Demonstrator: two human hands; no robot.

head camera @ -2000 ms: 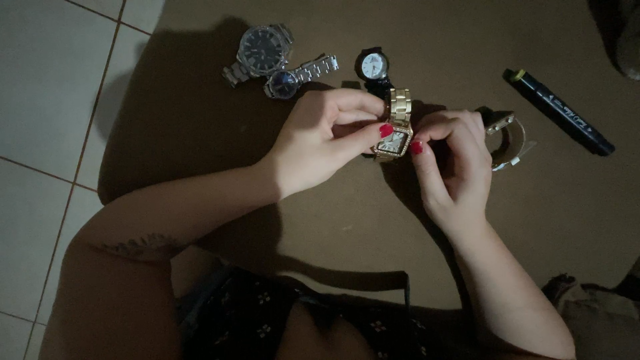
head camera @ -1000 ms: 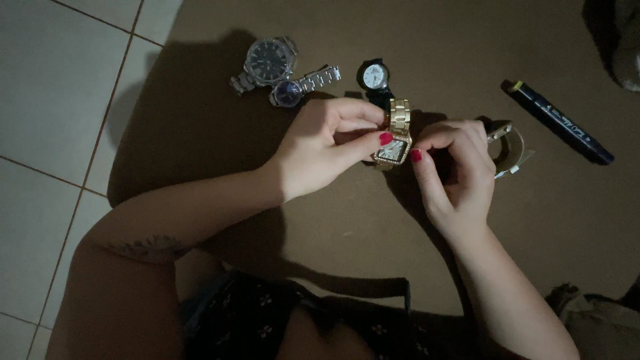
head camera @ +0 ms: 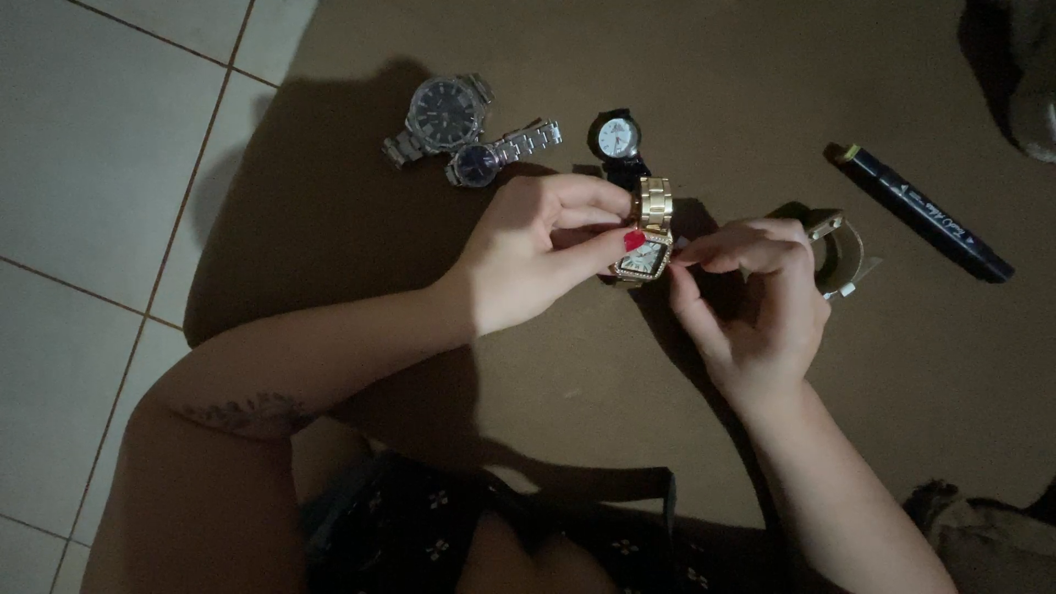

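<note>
A gold-toned wristwatch (head camera: 646, 256) with a rectangular, stone-set case and a metal link band is held in my left hand (head camera: 536, 247), the thumb across the case's edge. My right hand (head camera: 755, 297) has its thumb and index fingertips together at the right side of the case, by the crown. Whether they grip the crown is too small to tell. Just above stands a black-strapped watch (head camera: 617, 138) with a white dial. Another gold-toned watch or bracelet (head camera: 841, 252) lies on its side behind my right hand, partly hidden, with a small white tag.
Up and left lie a large steel watch with a dark dial (head camera: 445, 114) and a smaller silver watch with a blue dial (head camera: 477, 165), touching. A black marker pen (head camera: 928, 214) lies at the right on the brown fabric surface (head camera: 577, 388). Tiled floor (head camera: 74, 181) shows at the left.
The fingertips of my right hand have shifted slightly at the side of the gold-toned watch. My left hand keeps hold of it, and the other watches and the marker have not moved.
</note>
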